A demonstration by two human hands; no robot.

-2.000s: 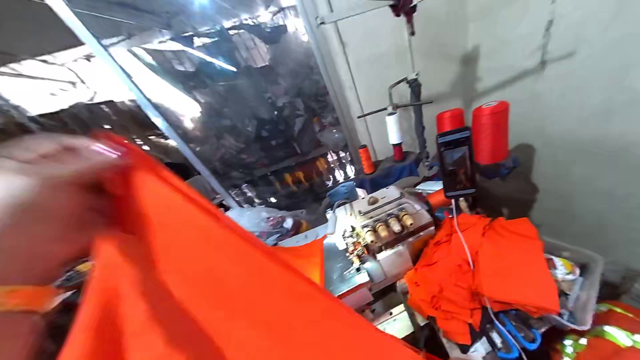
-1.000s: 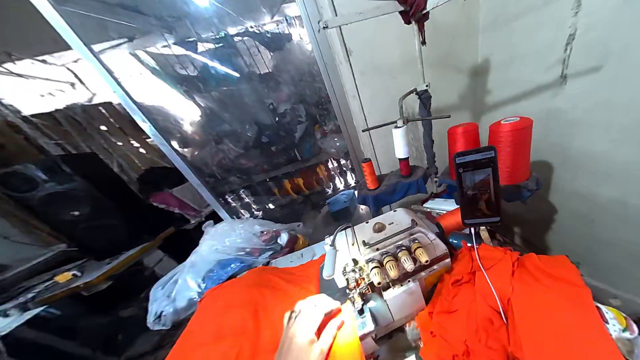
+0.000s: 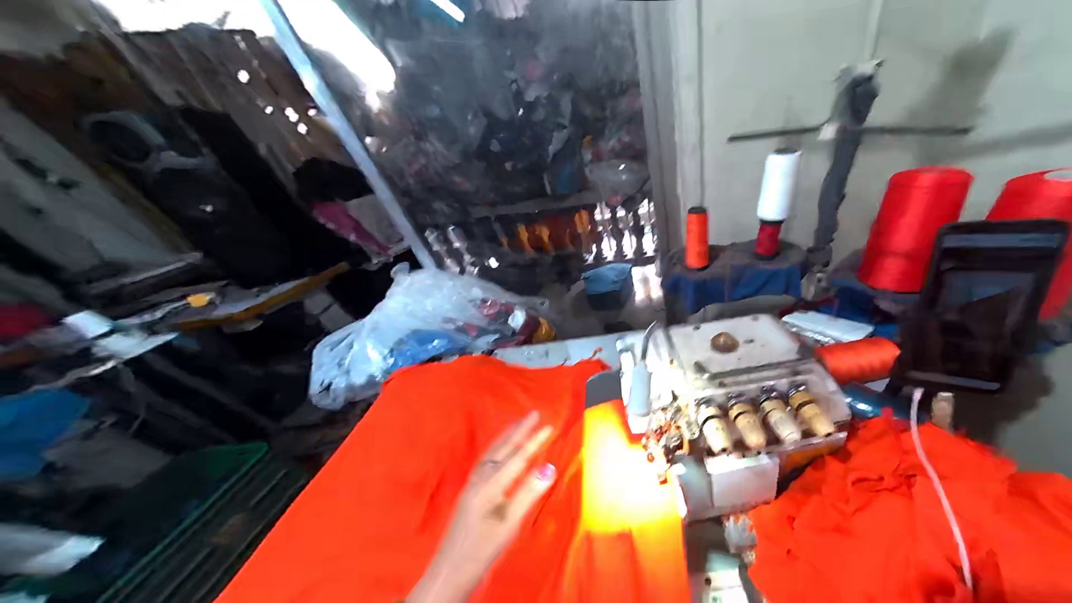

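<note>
My left hand [image 3: 498,494], blurred by motion, lies over or just above the orange-red fabric [image 3: 402,469], its fingers spread and pinching nothing that shows. The fabric spreads over the bed of an overlock sewing machine [image 3: 737,360], up to the left side of the needle area. A bright glow falls on the cloth just right of the hand. Four tension dials [image 3: 762,419] line the machine's front. My right hand is not in view.
A heap of orange-red cloth [image 3: 904,519] sits right of the machine, with a white cable across it. Behind stand a smartphone [image 3: 980,301], red thread cones [image 3: 917,226] and a white cone [image 3: 779,184]. A plastic bag [image 3: 394,327] and a green crate [image 3: 193,502] are at left.
Two seconds ago a hand held the fabric up at the left; now the fabric lies spread by the machine. Since one second ago, my left hand has moved left from the needle area.
</note>
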